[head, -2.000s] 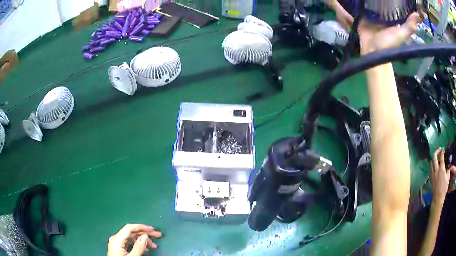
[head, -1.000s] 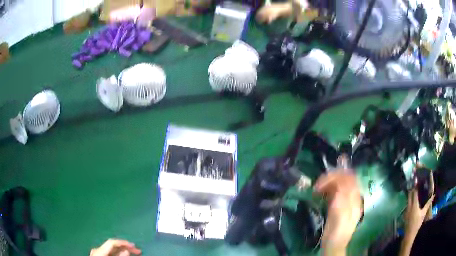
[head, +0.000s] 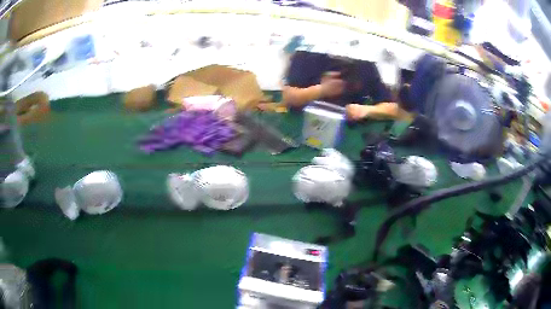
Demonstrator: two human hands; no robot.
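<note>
Neither of my hands is in the picture. Nearest in front of me is the blue-sided white screw feeder (head: pixel 287 264), cut off by the bottom edge, with its dark window on top. The black electric screwdriver (head: pixel 356 286) is blurred at the bottom edge, right of the feeder, and its thick black cord (head: pixel 447 194) arcs up to the right. A dark heap of loose black plastic parts (head: pixel 483 259) lies at the right.
White small fans (head: pixel 222 187) stand in a row across the green bench (head: pixel 151 253). Purple cylinders (head: pixel 190 131) are piled behind them. A large fan (head: pixel 464 114) is at upper right. A person in dark clothing (head: pixel 344 81) is at the far side. A black part (head: pixel 53 283) lies lower left.
The view has tilted up, so the feeder and screwdriver sit lower and the far side shows. My left hand and the right hand near the black parts have left the picture.
</note>
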